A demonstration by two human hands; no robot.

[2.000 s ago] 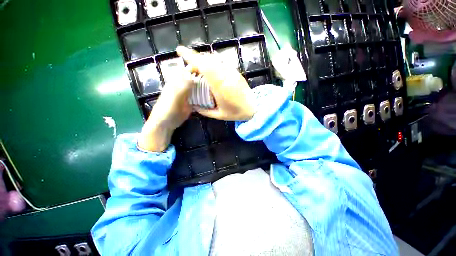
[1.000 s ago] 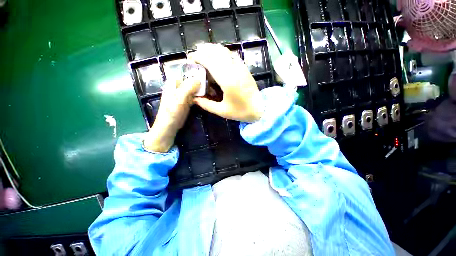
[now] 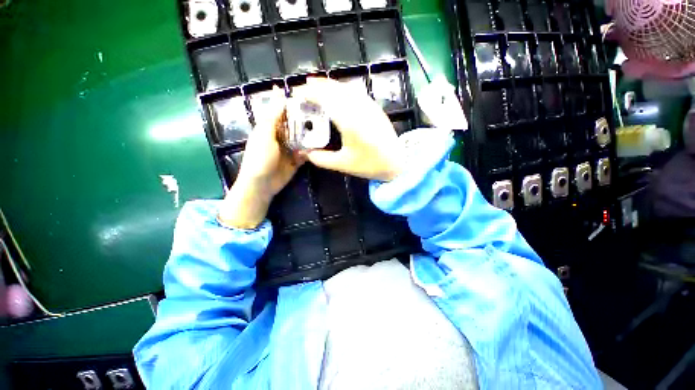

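A small stack of silvery square metal parts point(image 3: 309, 126) is held between my hands over the black blister tray point(image 3: 299, 52) in front of my body. The face of the end part, with its dark centre hole, points up at the camera. My left hand point(image 3: 267, 156) grips the stack from the left. My right hand point(image 3: 358, 129) is around its right side, thumb below and fingers above. The fingertips partly hide the stack. The tray's top row holds several parts; the pockets just below it are empty.
A second black tray point(image 3: 526, 114) at right holds parts along its lower edge. A crumpled white cloth point(image 3: 442, 105) and a thin rod point(image 3: 416, 52) lie between the trays. A pink fan point(image 3: 655, 30) and pale bottle point(image 3: 644, 140) are at right. Two parts sit in another tray, lower left.
The stack has turned from showing its ribbed side to showing a part's face with the hole. My right hand's fingers have opened and shifted around it.
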